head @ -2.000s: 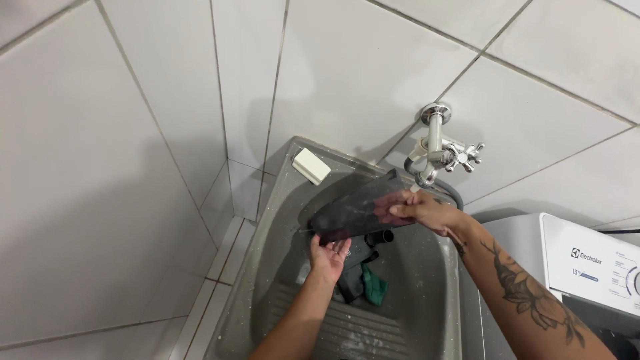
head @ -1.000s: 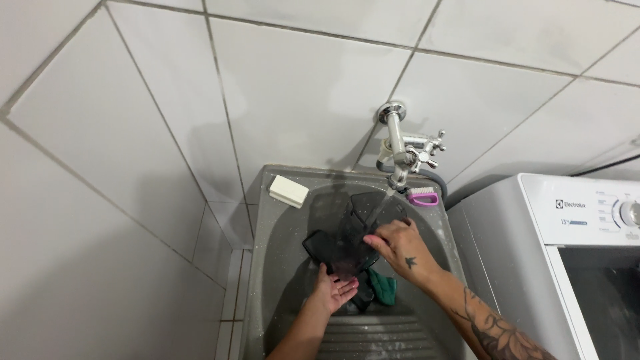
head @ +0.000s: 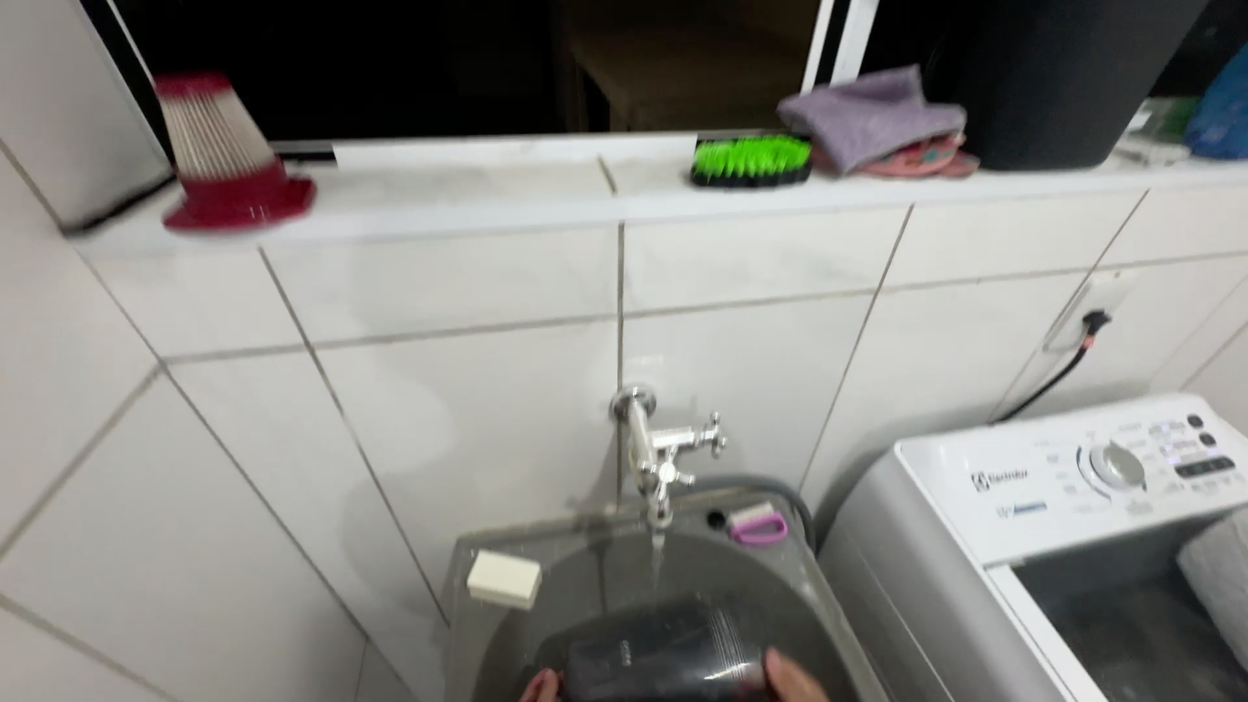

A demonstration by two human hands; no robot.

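A dark translucent plastic container [head: 668,651] is low in the grey laundry sink [head: 624,531], at the bottom edge of the view. My left hand [head: 542,685] grips its left end; only fingertips show. My right hand [head: 792,678] is on its right end, partly cut off by the frame. Water runs from the chrome faucet [head: 655,468] into the sink just beyond the container. On the sink's back left corner lies a pale soap bar [head: 504,578], and a brush with a purple handle [head: 759,527] lies at the back right.
An Electrolux washing machine [head: 936,507] stands right of the sink. The window ledge [head: 468,200] holds a red-based pleated filter [head: 229,161], a green-bristled brush [head: 751,159], a purple cloth [head: 877,117] and a dark bin [head: 1058,78]. A plug [head: 1094,322] sits in the wall outlet.
The view has swung up to the window ledge. Both hands are now at opposite ends of the container; one second ago my right hand was near the running water with its fingers drawn together.
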